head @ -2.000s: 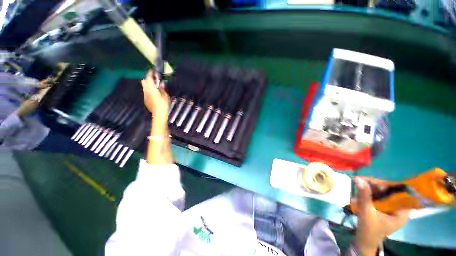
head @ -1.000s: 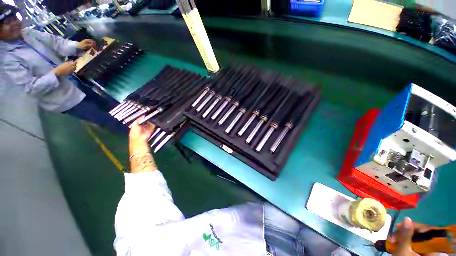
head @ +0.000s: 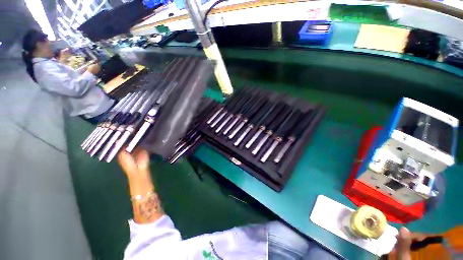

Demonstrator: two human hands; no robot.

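My left hand (head: 136, 165) holds a dark slotted tray (head: 175, 114) by its near edge, raised and tilted above the bench's left part. Black leg assemblies with silver ends (head: 119, 137) lie side by side on it. More silver ends show beneath it. A second slotted foam tray (head: 254, 175) lies on the green mat to the right, with a row of leg assemblies (head: 245, 133) in it. My right hand (head: 403, 246), cut off by the bottom edge, grips the orange electric screwdriver (head: 454, 242) at the lower right corner.
A screw feeder (head: 401, 162) with a red base (head: 360, 172) stands at the right. A yellowish tape roll (head: 369, 222) sits on a white pad (head: 327, 216). A pole (head: 219, 71) rises behind the trays. Another person (head: 71, 84) works at the far left. A blue crate (head: 316, 33) is at the back.
The left tray with its leg assemblies has been lifted and tilted by my left hand, uncovering other silver ends beneath. The view has shifted. My right hand stays on the screwdriver.
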